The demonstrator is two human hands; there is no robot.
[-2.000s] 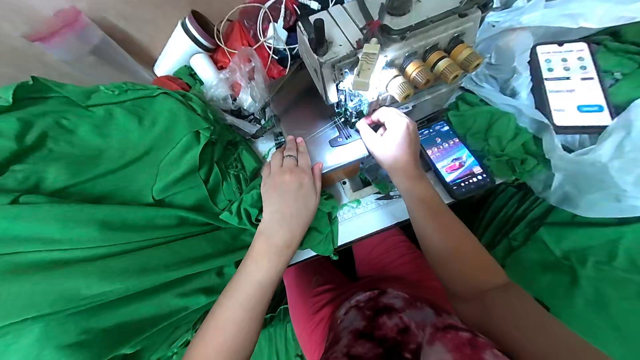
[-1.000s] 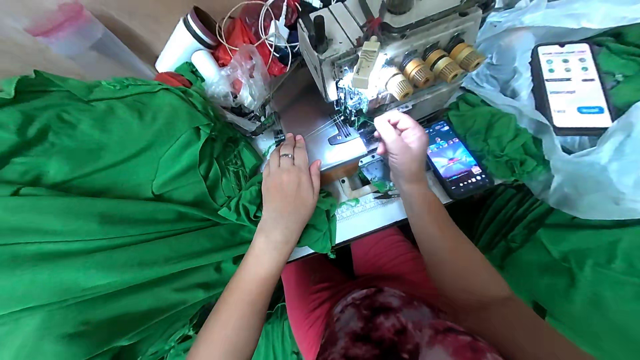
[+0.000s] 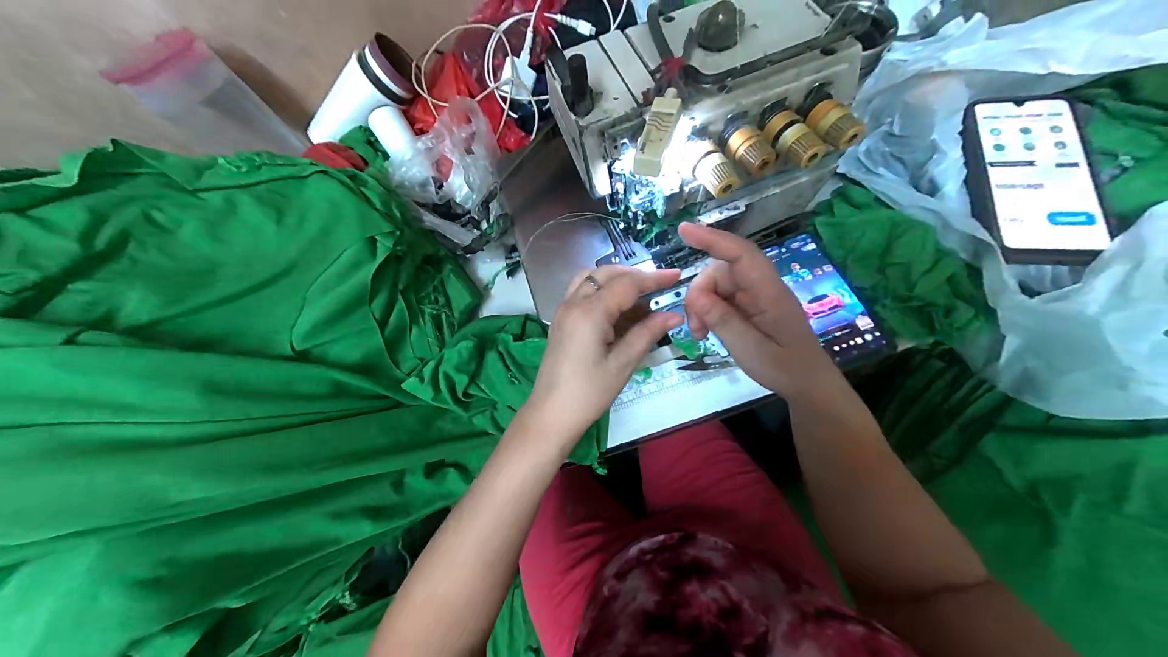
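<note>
An overlock sewing machine point(image 3: 721, 100) with a lit needle area stands ahead of me. My left hand point(image 3: 607, 338), with a ring on one finger, is raised over the front of its bed, thumb and a finger stretched to the right with a gap between them. Facing it, my right hand point(image 3: 748, 310) has its index finger raised and the others curled. A thin thread point(image 3: 570, 219) arcs over the metal plate near the presser foot point(image 3: 625, 251). Whether either hand pinches thread is too small to tell. Bunched green fabric point(image 3: 484, 370) lies beside my left wrist.
A phone point(image 3: 826, 301) lies right of my right hand; another phone point(image 3: 1040, 178) rests on a white plastic bag point(image 3: 967, 310). Draped green cloth point(image 3: 201, 365) covers the left side. Behind are a white tube point(image 3: 360, 91), cables and red bags. Small scissors point(image 3: 707, 363) lie on the front ledge.
My left hand has lifted off the machine's plate and fabric edge and moved right, close to my right hand. My right hand has opened its index finger. The thread on the plate shows more plainly.
</note>
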